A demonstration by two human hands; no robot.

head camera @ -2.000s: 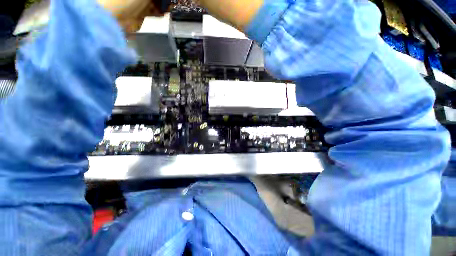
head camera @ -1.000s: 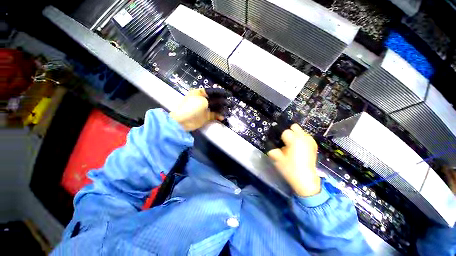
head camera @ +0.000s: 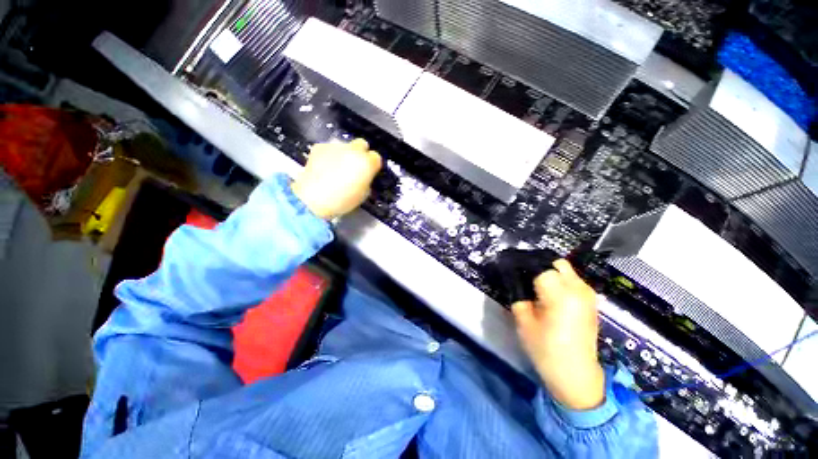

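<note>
A long black circuit board (head camera: 430,202) with white print and ringed holes lies behind the silver rail. Silver finned heatsinks (head camera: 475,143) with pale tops stand on it in end-to-end pairs. My left hand (head camera: 339,177) is over the board's front edge, fingers curled; whether it holds something small cannot be seen. My right hand (head camera: 563,332) is further right at the board's front edge, fingers bent, with black covers at the fingertips over the board. Its fingertips are dark and blurred, so any small part in them cannot be made out.
A silver rail (head camera: 408,264) runs between me and the board. A ribbed unit with a white label (head camera: 226,45) stands at upper left. Blue parts (head camera: 767,76) and a grey heap lie at upper right. A red-bottomed tray (head camera: 274,327) is beside my lap. A blue cord (head camera: 731,369) crosses at right.
The view first swung from straight ahead to a slanted one. Since then my left hand has moved slightly up and left; my right hand has shifted right and lower in the view.
</note>
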